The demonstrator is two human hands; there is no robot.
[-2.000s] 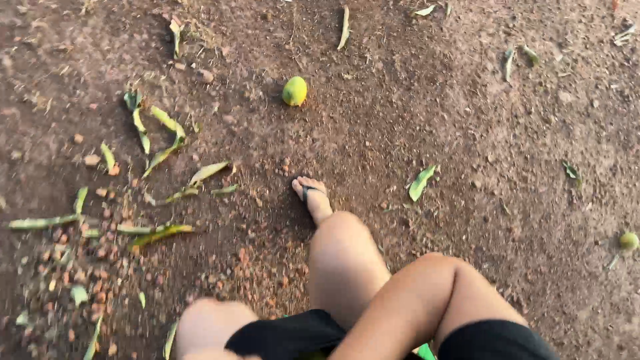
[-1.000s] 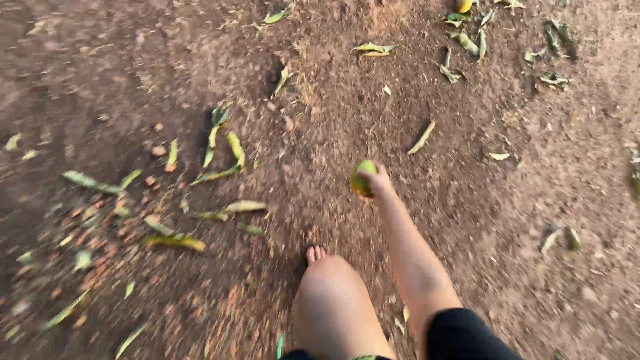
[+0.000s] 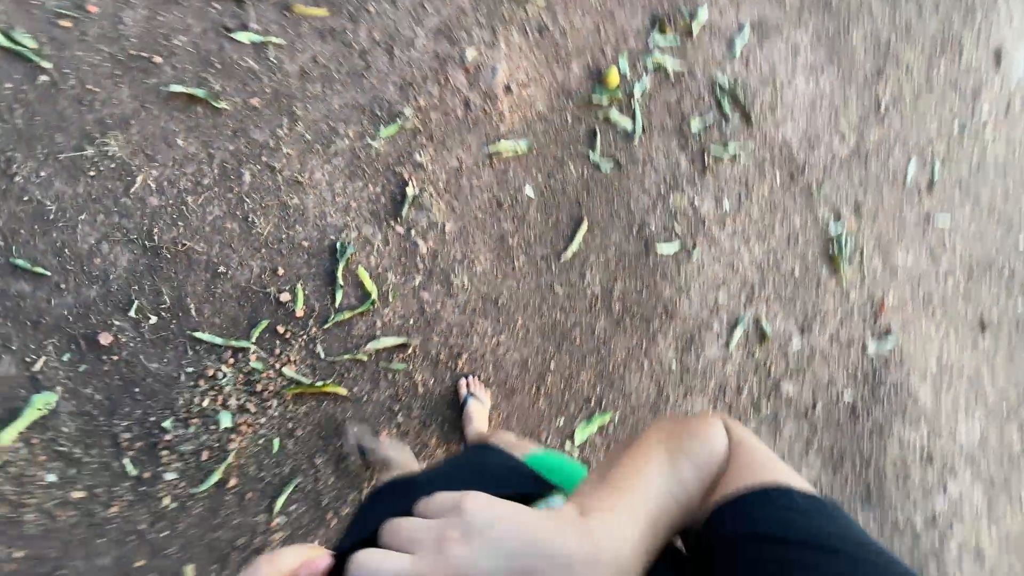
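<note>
My right hand lies at the bottom centre, back up, its fingers curled over black cloth; whether it grips something underneath is hidden. At the bottom edge, part of my left hand touches the left side of the same cloth, mostly out of frame. Between my right forearm and the cloth shows a bright green thing, too covered to name. No green fruit is visible in either hand. A small yellow fruit rests among leaves on the ground, far from both hands.
My foot in a flip-flop stands on brown soil, with my other foot blurred to its left. Fallen leaves lie scattered all around. Small reddish stones cover the ground at lower left.
One second ago my right hand reached down to a green fruit on the ground; now it is back near my body, and the fruit no longer shows there. My left hand has come into view.
</note>
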